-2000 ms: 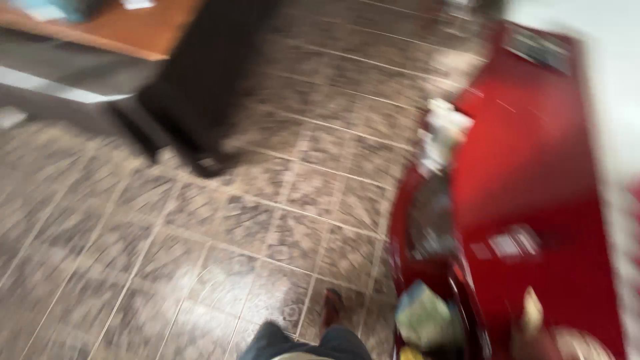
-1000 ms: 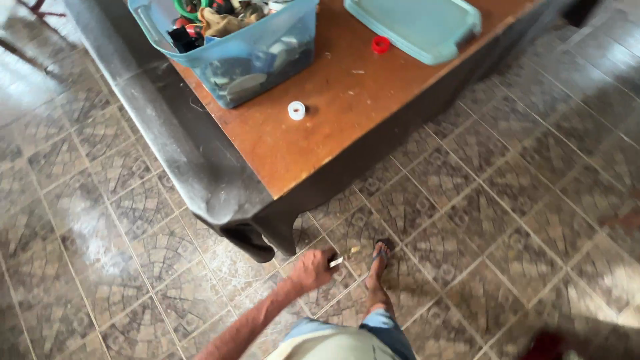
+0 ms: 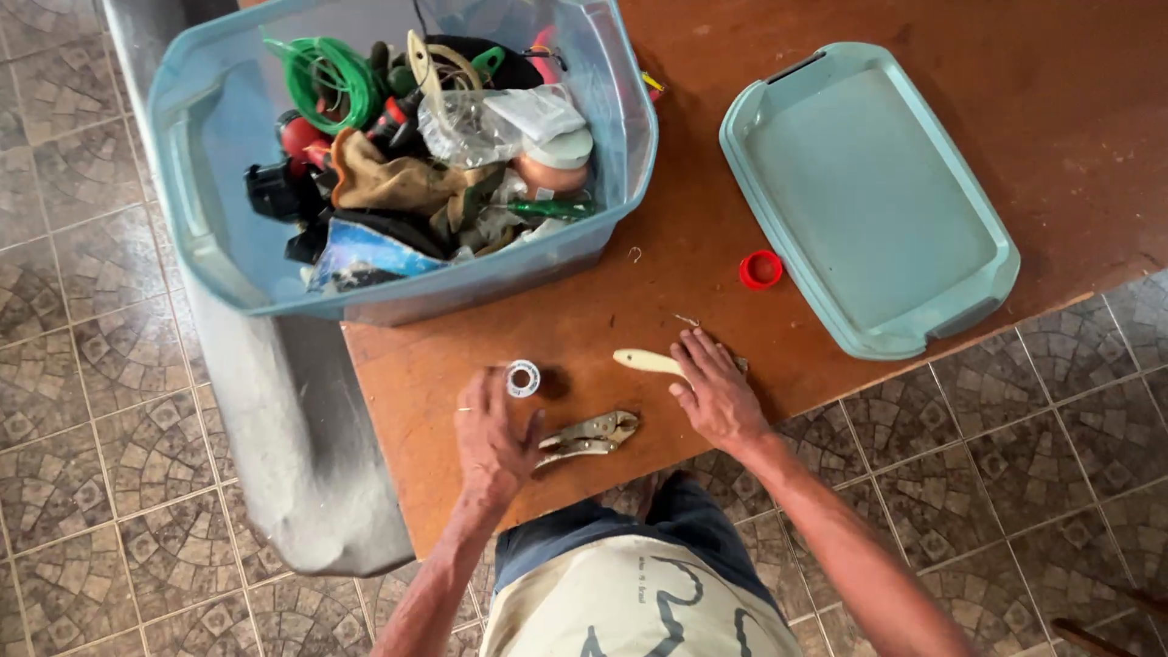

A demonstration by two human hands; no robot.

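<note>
My left hand (image 3: 495,432) hovers over or rests on the wooden table's near left part, fingers apart, beside a white tape roll (image 3: 523,379). To its right lie locking pliers (image 3: 591,436), their handle ends close to my thumb. My right hand (image 3: 718,391) lies over a brush with a cream handle (image 3: 644,361); its fingers cover the middle of it, and the bristle end is mostly hidden. Whether the right fingers grip the brush cannot be told. Small bits of wire (image 3: 686,320) lie just beyond the right fingertips.
A blue plastic bin (image 3: 630,137) full of tools, green line (image 3: 330,87) and gloves (image 3: 392,178) stands at the back left. A light blue lid (image 3: 876,201) lies at the right, with a red ring-shaped cap (image 3: 761,270) against its left edge. Grey cloth (image 3: 310,456) borders the table's left side.
The view has moved in over the table. Both hands are now at the tabletop, where the brush and locking pliers lie; one second ago, one hand was below the table edge holding a pale-handled thing.
</note>
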